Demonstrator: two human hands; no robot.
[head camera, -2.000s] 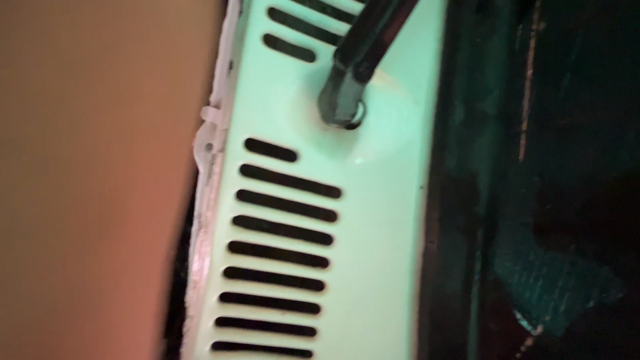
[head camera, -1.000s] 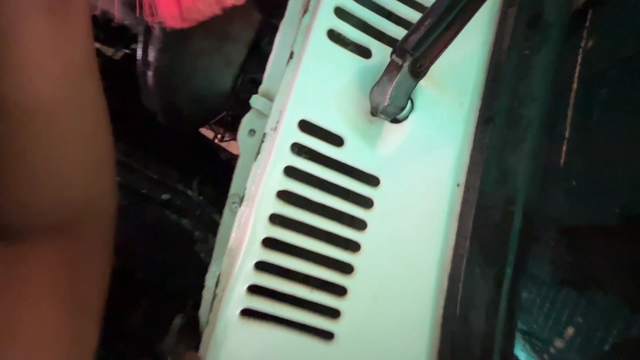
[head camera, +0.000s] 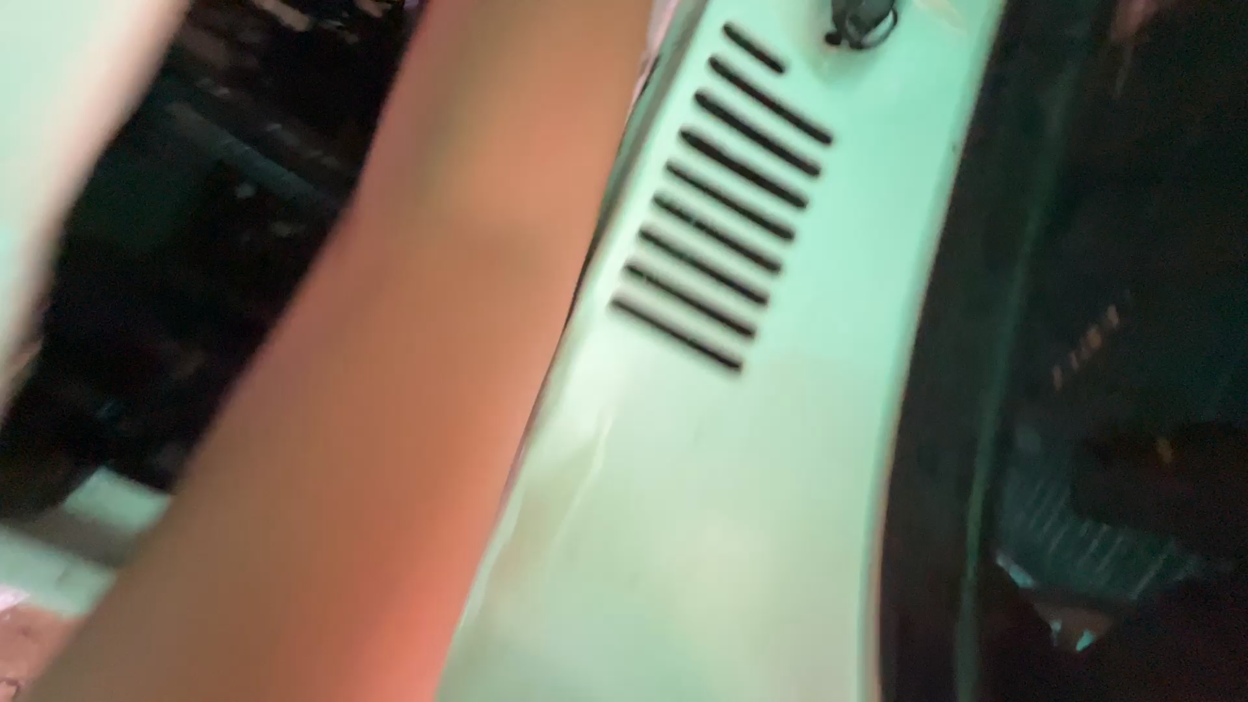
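A bare forearm crosses the left half of the view, blurred, from the bottom left up to the top edge. Its hand lies outside the frame, and I cannot tell which arm it is. Right beside it runs a pale green cowl panel (head camera: 702, 507) of a vehicle, with a row of dark vent slots (head camera: 721, 205). The base of a black wiper arm (head camera: 862, 21) shows at the top edge, on the panel. Neither my left hand nor my right hand is in view.
Dark glass of a windshield (head camera: 1072, 292) with reflections borders the panel on the right. Left of the forearm is a dark engine bay (head camera: 224, 205). A pale green body edge (head camera: 58, 127) stands at the far left.
The view has shifted a lot, and the wiper arm base now sits at the top edge. The forearm now covers more of the middle left than a second ago.
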